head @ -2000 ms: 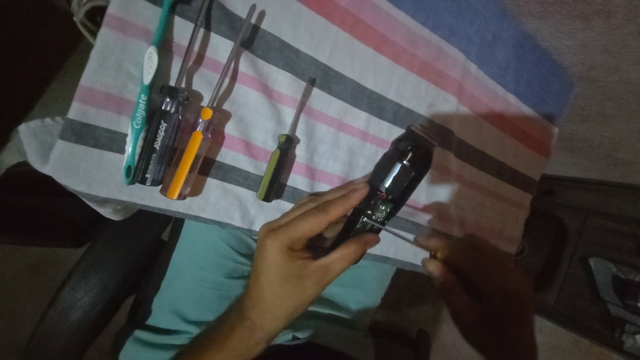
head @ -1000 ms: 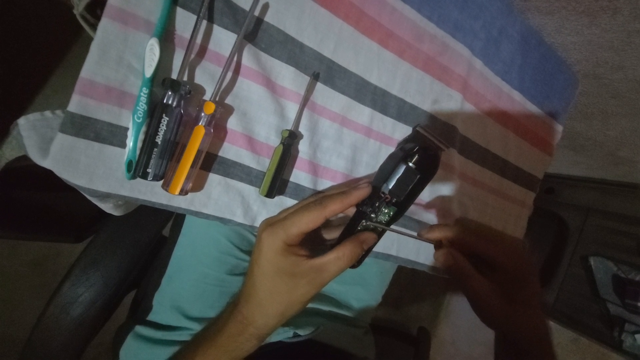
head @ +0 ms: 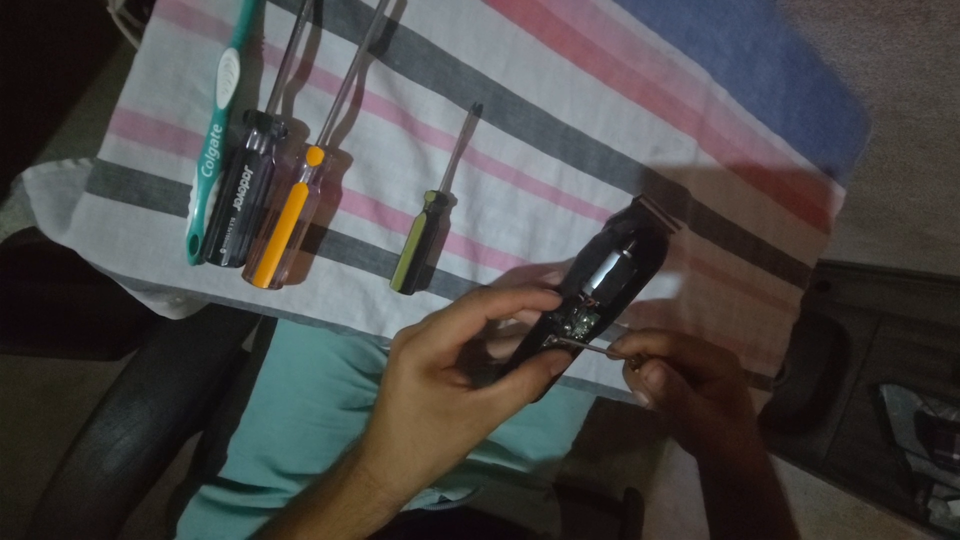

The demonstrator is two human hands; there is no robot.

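Note:
An opened black hair clipper (head: 637, 262) lies tilted over the striped cloth, its metal blade at the upper end. Its silver motor and a small green circuit board show in the housing. My left hand (head: 457, 375) grips the clipper's lower body between thumb and fingers. Between the thumb and fingers of my right hand (head: 682, 382) is a thin metal-shafted tool (head: 589, 346), whose tip reaches the housing just below the circuit board. Its handle is mostly hidden by the fingers, so its exact kind cannot be told.
On the striped cloth (head: 540, 105) lie a small green-and-black screwdriver (head: 414, 251), an orange-and-clear screwdriver (head: 286, 232), a black-handled Jadever screwdriver (head: 241, 195) and a teal Colgate toothbrush (head: 212, 154). A black armrest (head: 127, 420) is at lower left. Dark furniture (head: 847, 375) stands at right.
The clipper stays in my left hand. My right hand and the thin tool have shifted slightly, and the tool's shaft is still at the lower part of the open housing.

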